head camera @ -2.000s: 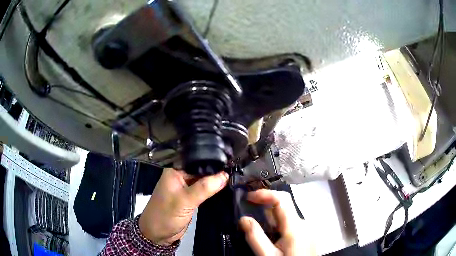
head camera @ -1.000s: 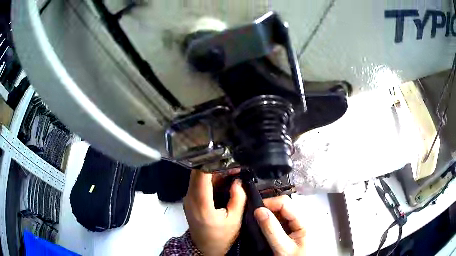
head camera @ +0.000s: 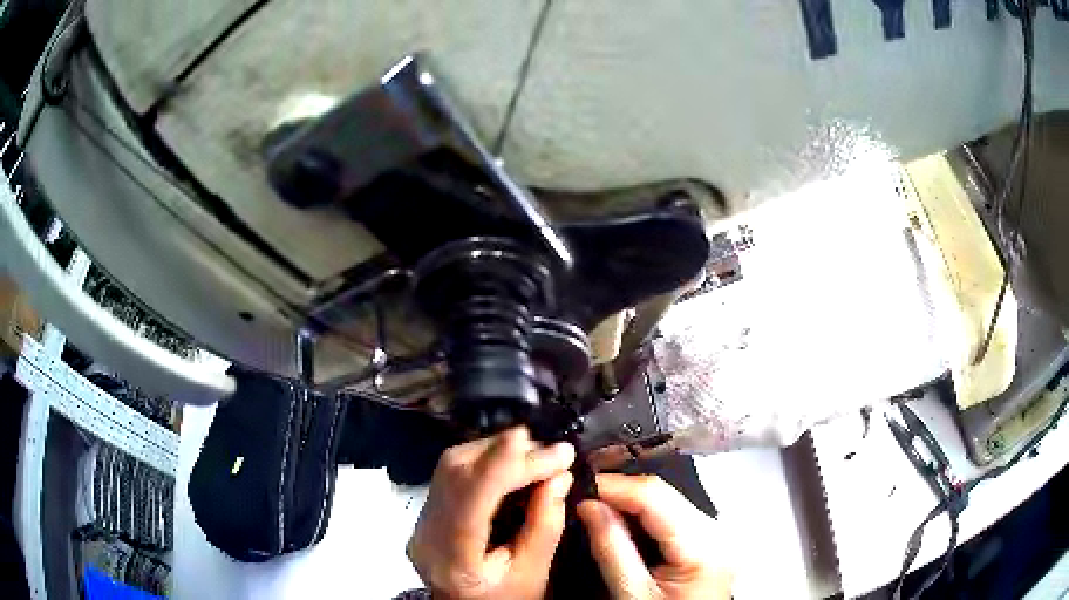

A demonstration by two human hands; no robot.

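Note:
Black fabric [head camera: 571, 557] lies between my two hands, just below the needle area of the off-white sewing machine [head camera: 656, 94]. My left hand [head camera: 487, 516] pinches it with thumb and fingers, directly under the black ribbed cylinder [head camera: 490, 340]. My right hand [head camera: 656, 533] pinches its right side with the fingertips, close beside the left. The needle and presser foot are mostly hidden behind the cylinder and my fingers. Whether a zipper is in the fabric cannot be told.
A rounded black pocket piece [head camera: 252, 469] with a small pale label lies at left. White shelving [head camera: 100, 404] with stacked pieces and a blue crate [head camera: 111, 586] are at far left. Dark scissors or snips [head camera: 926, 451] and a brown-edged strip [head camera: 817, 498] lie at right.
The view has shifted between frames. My right hand, apart from the left two seconds ago, is now close beside it at the black fabric. Both hands still hold near the needle area.

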